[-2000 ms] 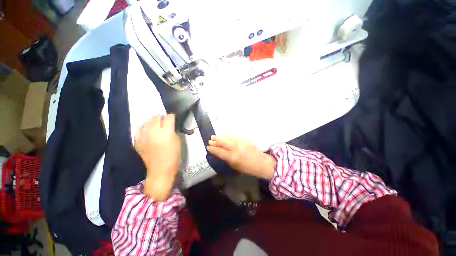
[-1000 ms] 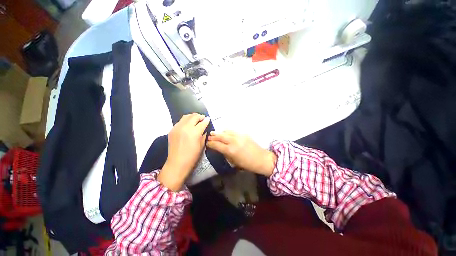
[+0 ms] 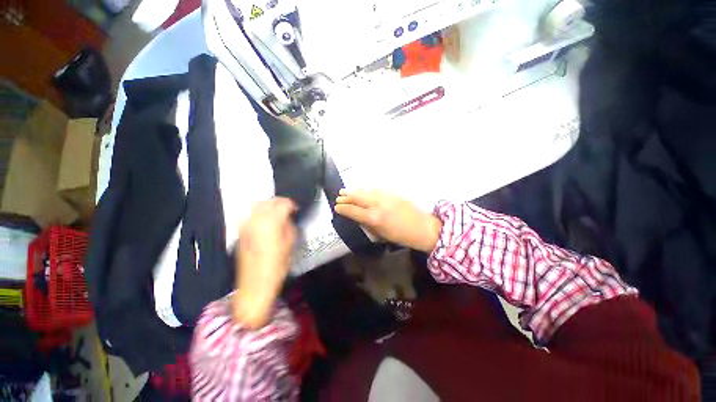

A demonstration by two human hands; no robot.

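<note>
The white sewing machine (image 3: 353, 31) stands at the top, its presser foot and needle (image 3: 315, 110) over black cloth. A black garment panel (image 3: 294, 161) lies below and left of the needle. A narrow black strip (image 3: 345, 224) runs from near the needle towards the front table edge. My right hand (image 3: 385, 218) holds this strip with its fingertips. My left hand (image 3: 267, 247) is blurred, at the lower end of the panel; whether its fingers grip the cloth cannot be told.
Long black cut pieces (image 3: 206, 180) drape over the left of the white table (image 3: 471, 149). Dark red snips (image 3: 420, 101) and a red-orange patch (image 3: 421, 56) lie right of the needle. A red crate (image 3: 63, 275) is at left, a black garment pile (image 3: 652, 173) at right.
My left hand has moved away from my right hand, left and down, uncovering the panel and strip. My right hand has shifted slightly right and up. The view has shifted a little.
</note>
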